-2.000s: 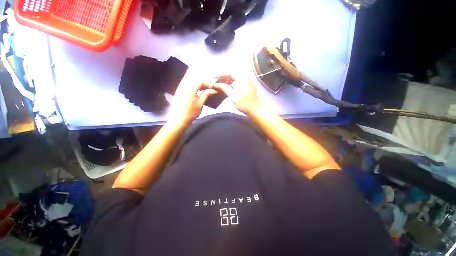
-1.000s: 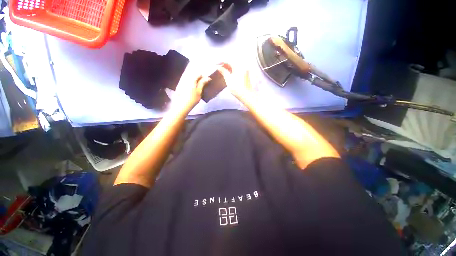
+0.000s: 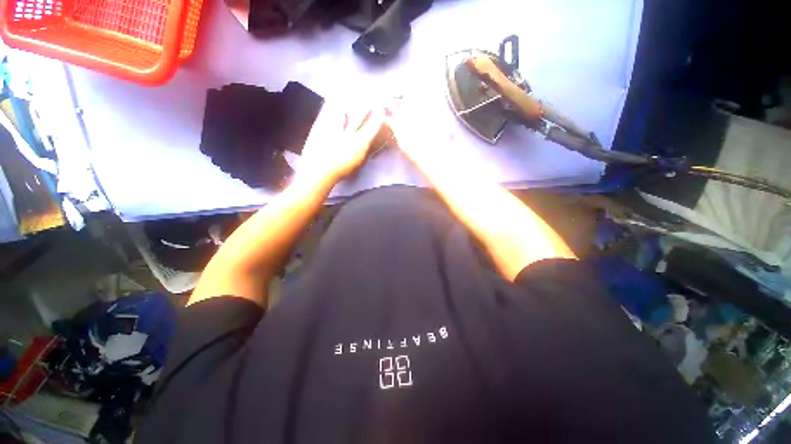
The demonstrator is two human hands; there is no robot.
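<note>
My left hand [image 3: 347,139] and my right hand [image 3: 401,121] are close together over the white table cover, both washed out by glare. A small dark fabric piece [image 3: 380,141] shows between them, mostly hidden by my left hand. My left fingers lie over it; the grip of my right hand is lost in the glare. A neat stack of black pieces [image 3: 247,132] lies beside my left hand. The steam iron [image 3: 486,95] rests to the right of my hands, with nobody holding it.
A loose pile of black pieces [image 3: 382,28] lies at the far side. A red-orange plastic basket [image 3: 160,61] stands at the far left. The iron's hose [image 3: 590,147] runs right over the table's edge. A pale crate [image 3: 173,276] is below the table at left.
The dark piece showed plainly between my hands a second ago; now my left hand has moved right and covers most of it. The view has shifted slightly. The iron and stack look unmoved.
</note>
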